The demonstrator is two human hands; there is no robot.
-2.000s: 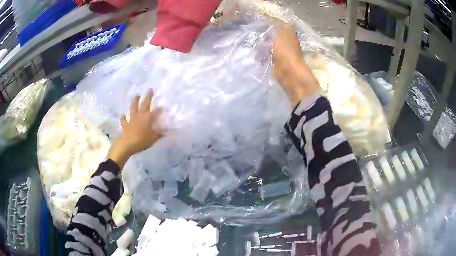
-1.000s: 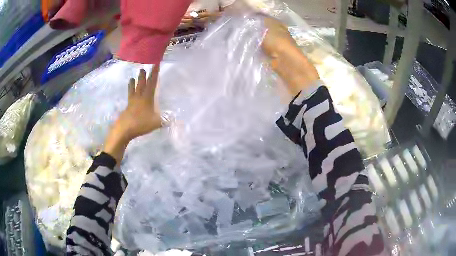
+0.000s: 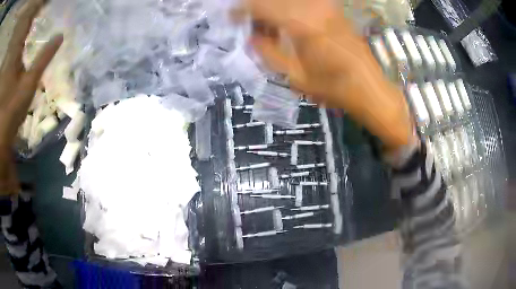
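Observation:
My left hand [image 3: 21, 84] is blurred at the left edge, fingers apart, holding nothing I can see. My right hand [image 3: 322, 56] is blurred at top centre, over the right side of the loose translucent boxes [image 3: 147, 39]; whether its fingers hold anything is unclear. Some boxes spill onto the near side, and a few overlap the top of the ribbed tray [image 3: 263, 186]. That tray holds rows of slender metal parts with white end pieces. A heap of white padding sheets [image 3: 138, 175] lies left of it.
Cream foam blocks [image 3: 39, 124] lie at the left. A clear compartment tray [image 3: 452, 127] with rows of white-cored boxes is at the right. Something blue [image 3: 107, 275] shows at the lower left edge. A clear bag lies at the upper right.
The view has tilted down to the padding heap and ribbed tray. Both hands have left their earlier places on the big clear bag. The red sleeve is out of view. Loose boxes now reach the ribbed tray.

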